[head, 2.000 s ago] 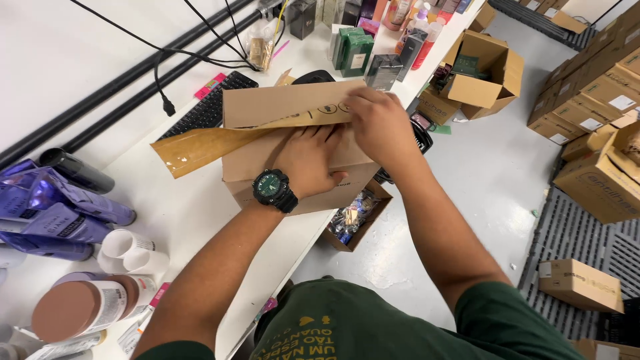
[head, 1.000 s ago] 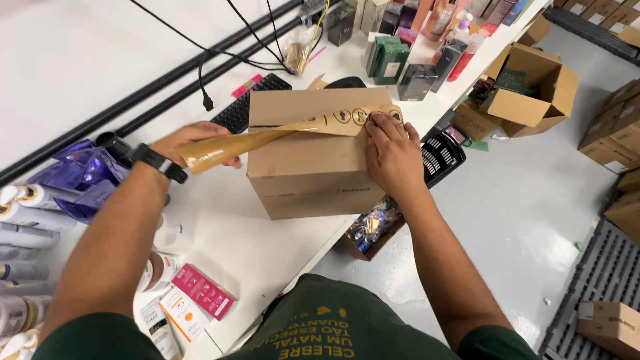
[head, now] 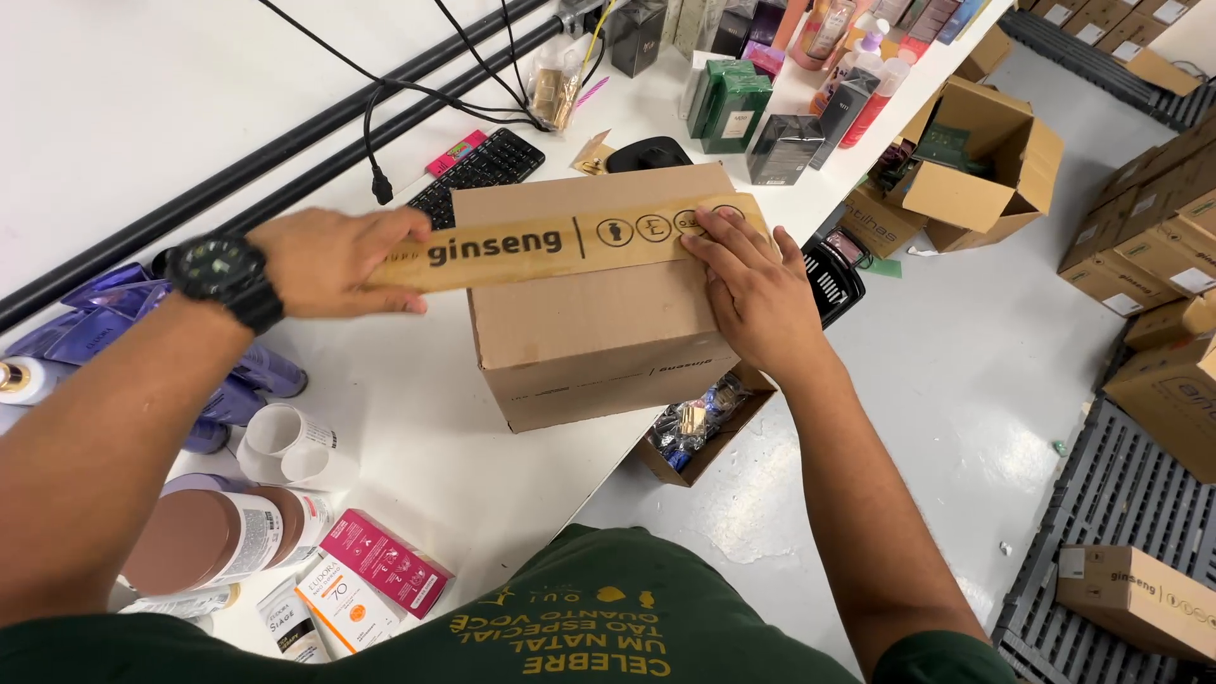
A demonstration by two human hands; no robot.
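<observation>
A closed cardboard box [head: 598, 313] sits on the white tabletop in front of me. A strip of printed packing tape [head: 589, 236] lies along its top seam, and its left end reaches past the box edge. My left hand [head: 342, 261] grips that loose end between thumb and fingers, clear of the box. My right hand [head: 755, 285] lies with its fingers on the tape at the box's right end, nothing held in it. A black watch is on my left wrist.
A keyboard [head: 489, 171] and a black mouse [head: 655, 154] lie behind the box. Bottles and jars [head: 204, 537] crowd the left, boxed perfumes [head: 736, 109] the back right. An open carton of wrapped items [head: 703, 427] is below the table edge; more cartons [head: 988, 161] stand right.
Two seconds ago my left hand was on the box top; it has moved left and holds the tape's end. The tape, twisted one second ago, is now flat, with its print showing.
</observation>
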